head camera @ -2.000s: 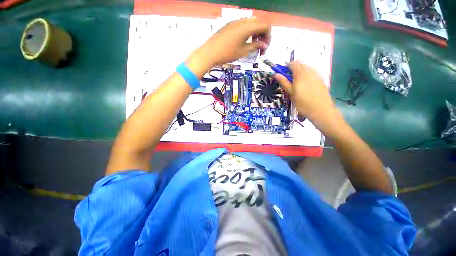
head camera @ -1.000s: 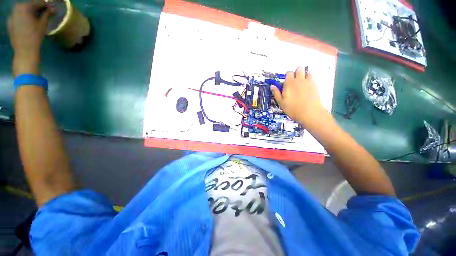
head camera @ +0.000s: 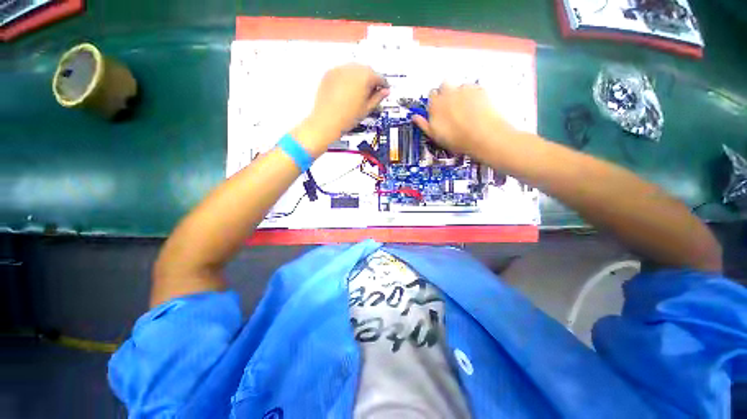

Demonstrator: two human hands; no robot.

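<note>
A white panel (head camera: pixel 278 90) lies on the bench with a blue motherboard (head camera: pixel 434 184) on it. My left hand (head camera: pixel 348 96) is over the panel at the board's upper left, fingertips pinched together; whether a small piece is between them cannot be told. My right hand (head camera: pixel 467 119) holds small blue-handled cutters (head camera: pixel 418 109), partly hidden by the fingers, with the jaws towards the board's upper edge. The hand covers most of the black fan. Black and red cables (head camera: pixel 367 155) run at the board's left side.
A red-orange pad (head camera: pixel 393 236) shows around the panel. A yellow-tan cylinder (head camera: pixel 110 86) is on the green bench (head camera: pixel 176 147) at the left. A clear bag (head camera: pixel 629 102) and thin black bits (head camera: pixel 578 124) lie at the right. Another unit (head camera: pixel 639 18) is at the upper right. A white tub (head camera: pixel 591 296) is below the bench.
My left hand has moved from the cylinder at the far left back to the panel. My right hand remains by the upper board, now gripping the cutters. The view has shifted.
</note>
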